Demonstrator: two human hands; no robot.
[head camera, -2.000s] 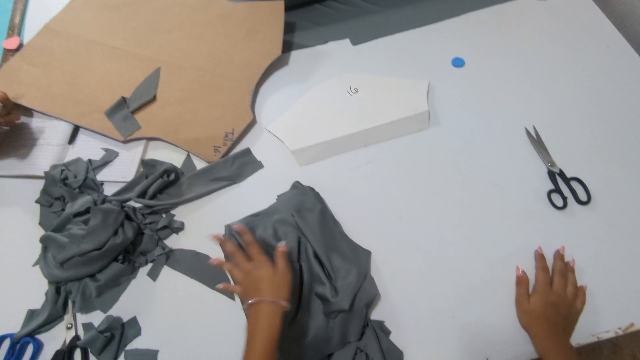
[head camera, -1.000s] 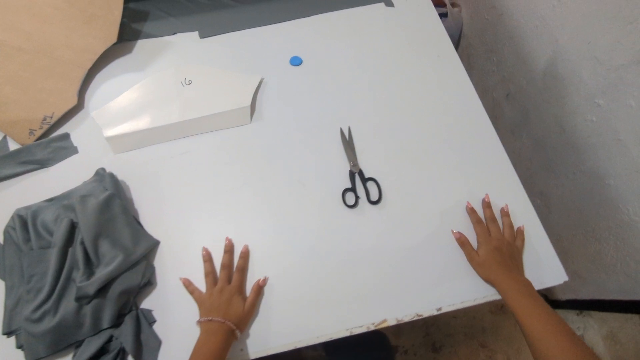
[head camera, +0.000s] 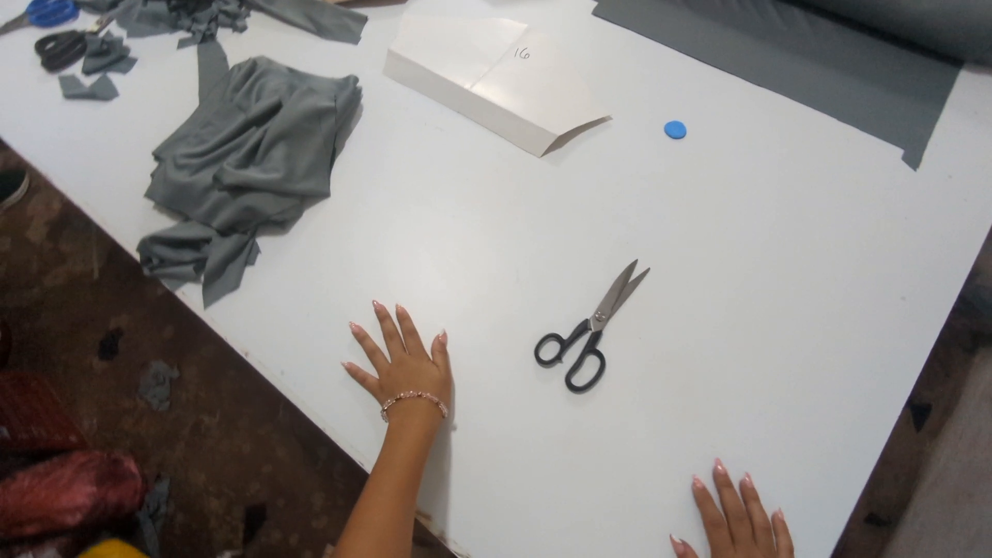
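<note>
My left hand (head camera: 407, 364), with a beaded bracelet at its wrist, lies spread on the white tabletop (head camera: 496, 434) and holds nothing. At the bottom right, my right hand (head camera: 736, 515) rests with fingers apart, cut off by the view's edge. Between and above them lie fabric scissors (head camera: 597, 325) with black handles, blades slightly parted, touched by neither hand. A crumpled pile of grey fabric (head camera: 256, 147) sits up and left of my left hand. A folded white card pattern piece (head camera: 496, 74) marked 16 lies at the top middle, with a flat blue disc (head camera: 675, 129) to its right.
Grey fabric (head camera: 814, 70) is spread along the far right edge. At the top left are fabric scraps (head camera: 89, 87), black-handled scissors (head camera: 62, 50) and a blue-handled tool (head camera: 51, 12). The table's near edge runs diagonally, with a red bundle (head camera: 70, 492) on the floor below.
My left hand has left the crumpled grey fabric, where it was two seconds ago, and is on the bare tabletop. The view has turned strongly.
</note>
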